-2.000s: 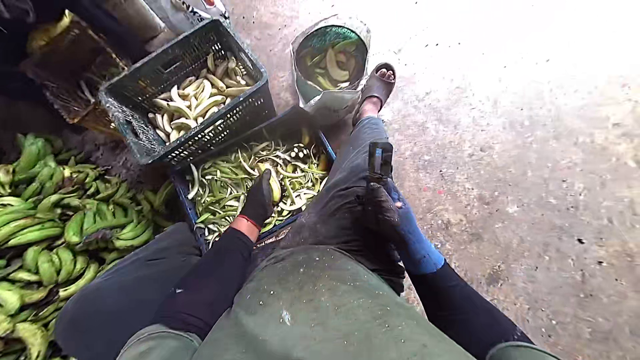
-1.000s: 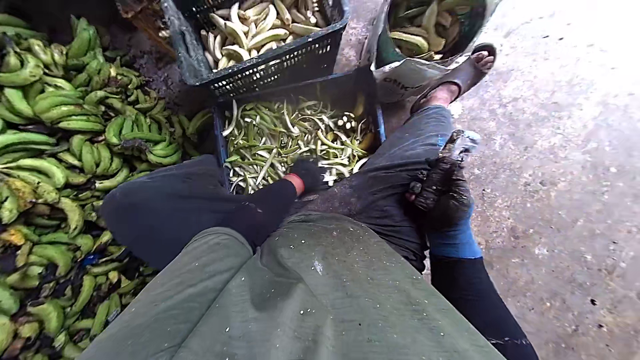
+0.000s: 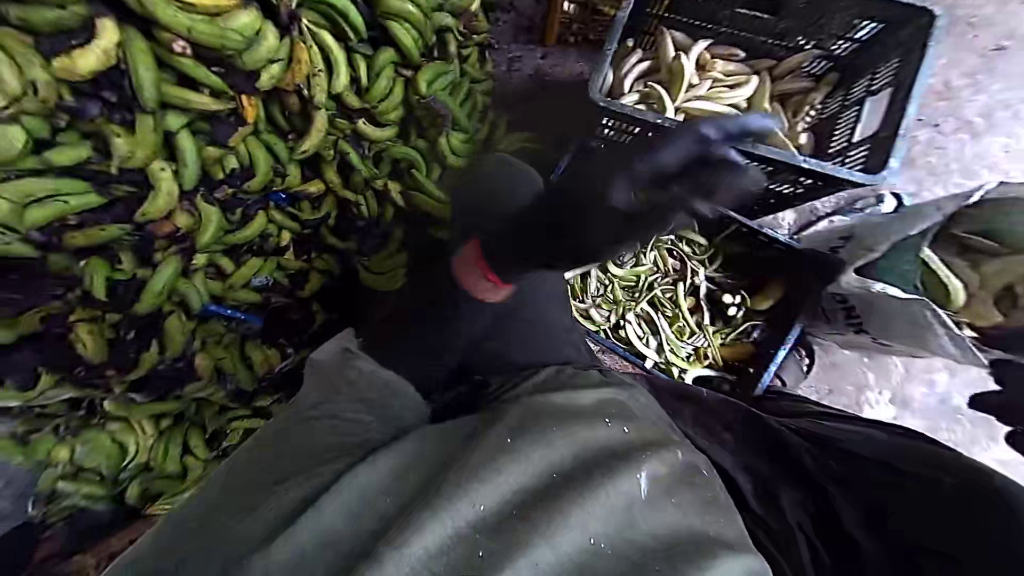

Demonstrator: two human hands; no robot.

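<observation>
My left hand [image 3: 680, 176], in a dark glove with a red band at the wrist, is blurred. It reaches right with fingers apart, above the peelings and in front of the black crate [image 3: 904, 104] of peeled plantains [image 3: 704, 84]; nothing shows in it. Below it, a dark bin with a blue rim [image 3: 778, 360] holds green and white peel strips [image 3: 664, 304]. At the right edge, only part of my dark-gloved right hand [image 3: 1000, 404] shows; whether it holds anything is hidden. Unpeeled green plantains [image 3: 256, 160] lie heaped at the left.
A whitish sack [image 3: 896, 320] with pale plantains [image 3: 988, 264] inside stands at the right, beside the bin. Concrete floor [image 3: 980, 104] shows beyond the crate. A blue scrap [image 3: 232, 314] lies among the green plantains. My clothed legs fill the bottom.
My left hand has risen from the peelings bin to in front of the crate. Two seconds ago it held a plantain, which no longer shows in it. The view has swung left.
</observation>
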